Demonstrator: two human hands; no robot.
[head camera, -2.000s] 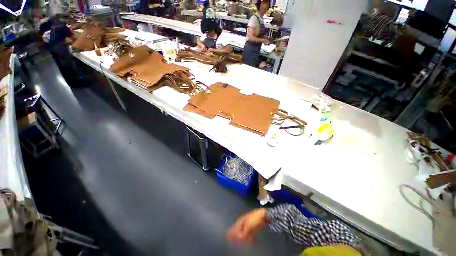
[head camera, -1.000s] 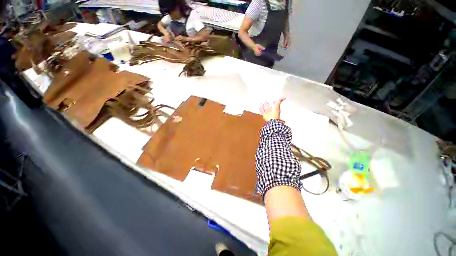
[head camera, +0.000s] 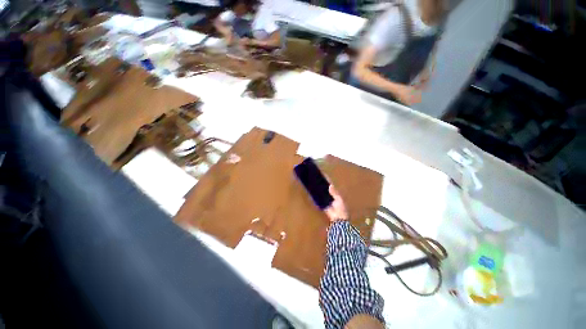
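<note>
My right hand (head camera: 337, 207), in a black-and-white checked sleeve, holds a dark phone (head camera: 313, 182) with a purple edge by its lower end. The phone is over flat brown bag panels (head camera: 257, 186) on the white table (head camera: 417, 193). The fingers under the phone are mostly hidden. My left hand is not in view.
Brown straps (head camera: 411, 239) lie right of the panels, near a green and yellow item (head camera: 485, 273). More brown panels (head camera: 122, 103) and straps lie farther left. A person (head camera: 392, 58) stands across the table; another sits farther back.
My right hand was empty and stretched across the table with spread fingers; now it is drawn back and holds the phone. The standing person, who held a purple item, now appears nearer.
</note>
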